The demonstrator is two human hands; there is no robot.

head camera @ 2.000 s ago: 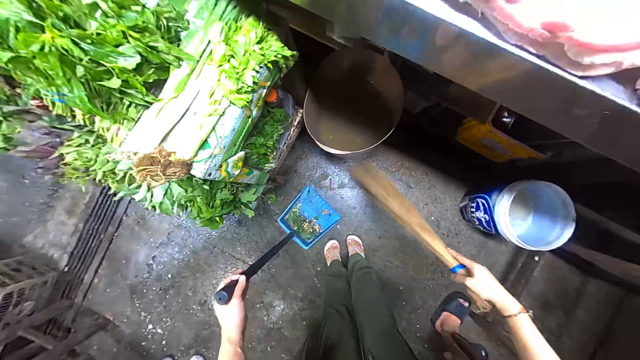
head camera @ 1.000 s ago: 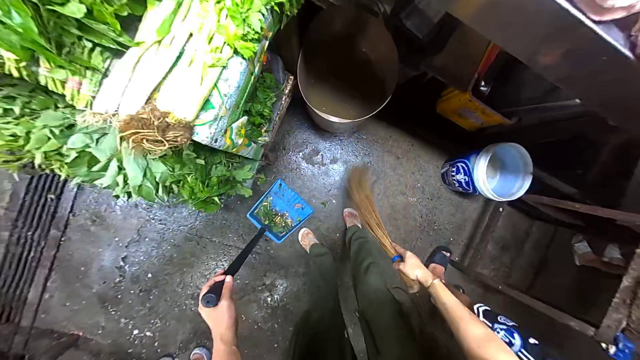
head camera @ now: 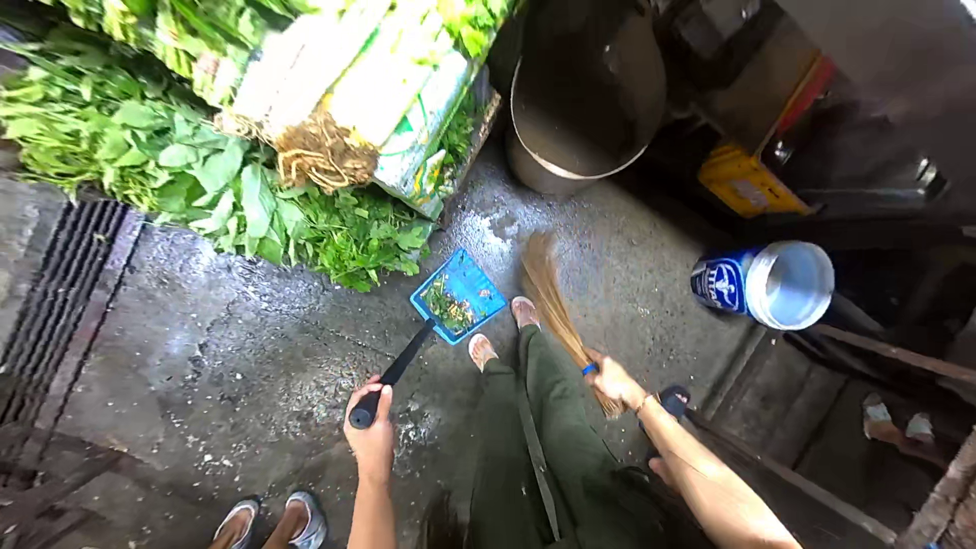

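Observation:
My left hand [head camera: 371, 427] grips the black handle of a blue plastic dustpan [head camera: 492, 297]. Green leaf scraps and small litter lie in the pan, which is just left of my feet. In my right hand [head camera: 616, 381] is a straw hand broom [head camera: 553, 293], held near the blue band on its handle. The broom's bristles point up and left in the view, a little to the right of the dustpan and apart from it. Whether the bristles touch the wet concrete floor [head camera: 252, 335] I cannot tell.
Leafy vegetables [head camera: 221, 183] and wrapped bundles with roots are piled at upper left. A large metal pot [head camera: 545, 171] stands beside them. To the right are a blue-and-white bucket [head camera: 720, 284] and a yellow crate [head camera: 751, 183]. Other people's feet [head camera: 305, 518] show at lower left and at right.
The broom in my right hand has swung closer to my feet and the dustpan, and its bristles point more steeply upward in the view. My left hand keeps hold of the dustpan.

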